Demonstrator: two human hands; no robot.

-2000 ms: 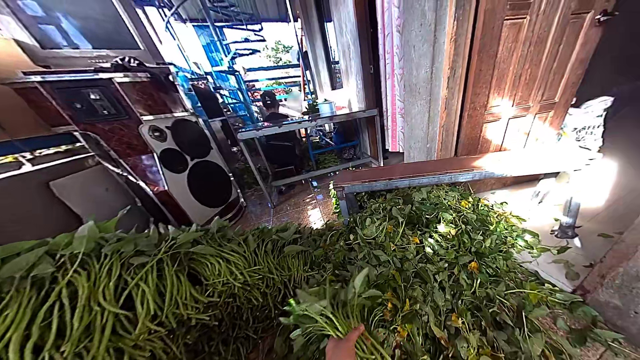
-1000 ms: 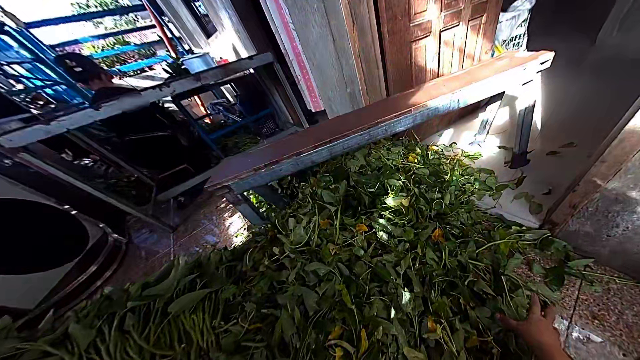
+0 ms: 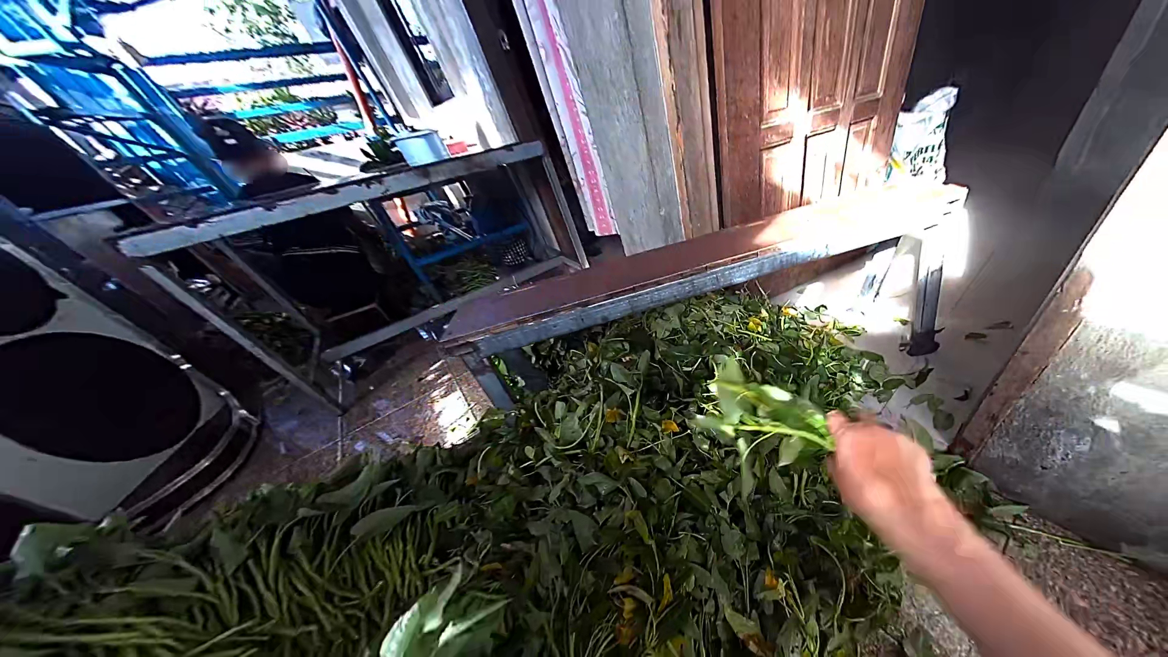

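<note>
My right hand (image 3: 878, 461), blurred, reaches in from the lower right and is closed on the stems of a few leafy green sprigs (image 3: 776, 420). The sprigs point left above a wide heap of loose leafy stems (image 3: 639, 484) with some yellow leaves. At the lower left lies a pile of bundled leafy greens with long stems (image 3: 310, 566). A pale green leaf cluster (image 3: 443, 625) shows at the bottom edge. My left hand is out of view.
A long narrow bench (image 3: 639, 278) stands behind the heap. A metal-framed table (image 3: 338, 196) is at the left, with a person (image 3: 310, 246) beyond it. A loudspeaker (image 3: 82, 392) stands far left, a wooden door (image 3: 812, 100) behind, and a concrete wall (image 3: 1095, 420) at right.
One second ago my right hand was low at the heap's right side with fingers spread; now it is raised above the heap, holding sprigs. The view has turned since two seconds ago.
</note>
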